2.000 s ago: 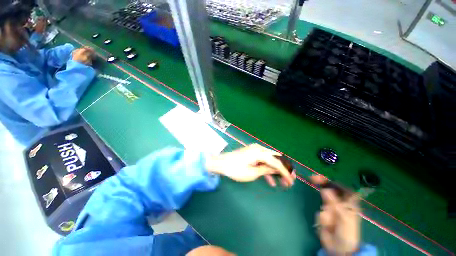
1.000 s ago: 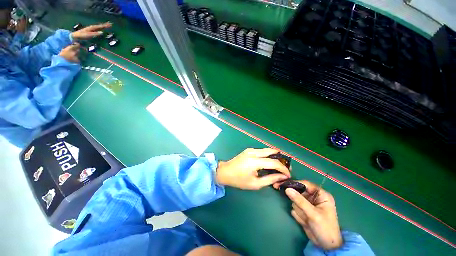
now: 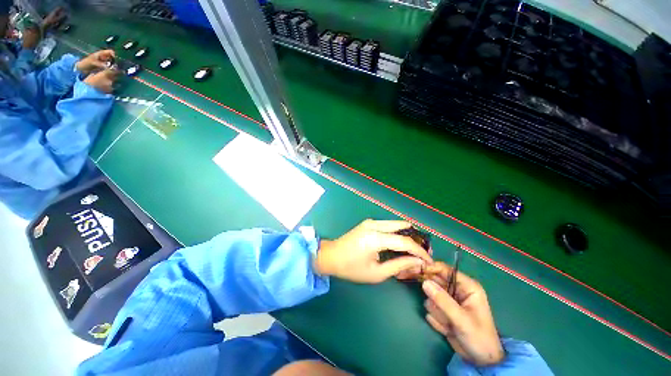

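Observation:
My left hand [image 3: 371, 253] is bare and holds a round black watch case [image 3: 413, 239] with amber showing at its edge, above the green mat. My right hand [image 3: 463, 308] touches the left fingertips at the case's near side. Thin dark tweezers [image 3: 454, 273] stick up from between its fingers. The fingers hide most of the case; a dark part lies under the fingertips, but I cannot tell which hand bears it. Two round units lie on the green belt at the right: one glossy [image 3: 508, 207], one black [image 3: 572, 239].
A metal post [image 3: 257, 81] stands beyond a white sheet [image 3: 271, 180]. Black tray stacks [image 3: 515, 95] stand across the belt at right. Small pucks [image 3: 201, 73] sit on the belt at left, near a person in a blue smock [image 3: 55, 121]. A black PUSH box [image 3: 96, 250] is lower left.
Over the two seconds, my right hand came in from the right to meet my left hand. The black disc at its fingertips a second ago is now mostly hidden. The belt units sit slightly further right.

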